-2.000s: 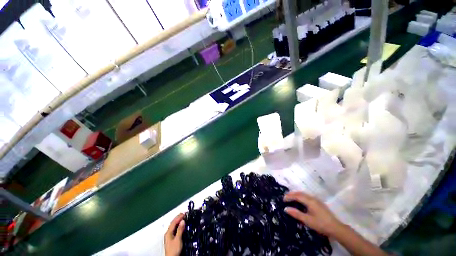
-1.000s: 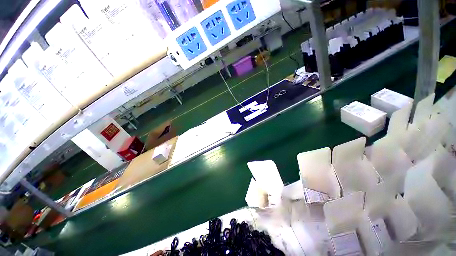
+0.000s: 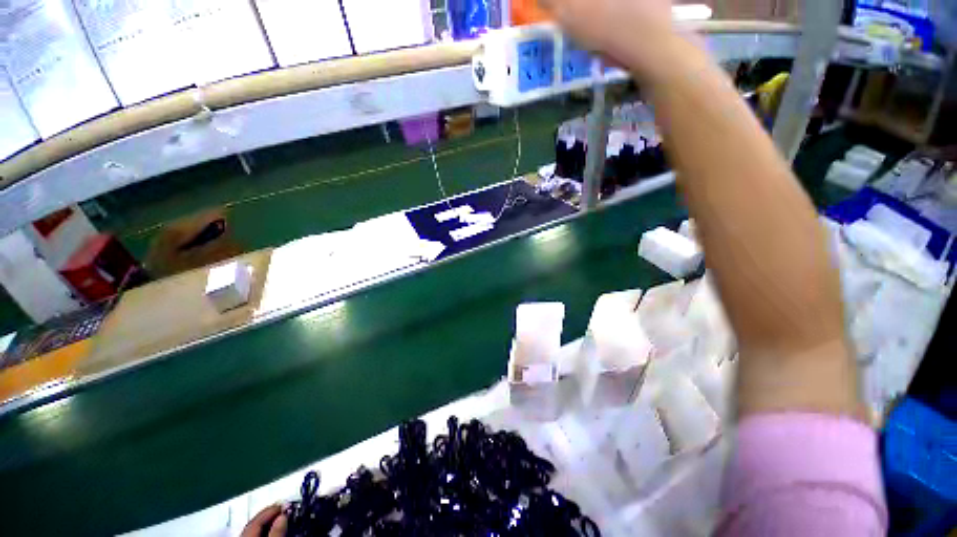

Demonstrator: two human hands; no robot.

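Note:
A heap of coiled black cables (image 3: pixel 451 482) lies on the white side table at the bottom centre. My left hand (image 3: pixel 266 521) is at the heap's left edge, mostly cut off by the picture's bottom; only fingers show. My right arm is raised across the right side, and my right hand (image 3: pixel 619 26) is at the top edge beside the white and blue socket unit (image 3: pixel 535 65). Its fingers are cut off or blurred, so its hold cannot be told. Open white boxes (image 3: pixel 537 351) with raised flaps stand right of the heap, partly behind my arm.
The dark green conveyor belt (image 3: pixel 315 357) runs beyond the table, with closed white boxes (image 3: pixel 670 252) on it. Beyond it are a brown board with a small white box (image 3: pixel 228 284), white sheets and a dark mat (image 3: pixel 493 215). Metal posts rise to the rail; a blue bag (image 3: pixel 923 456) is at right.
My right hand has left the cable heap and is now raised to the rail. My left hand shows again at the heap's left edge. The camera view has shifted.

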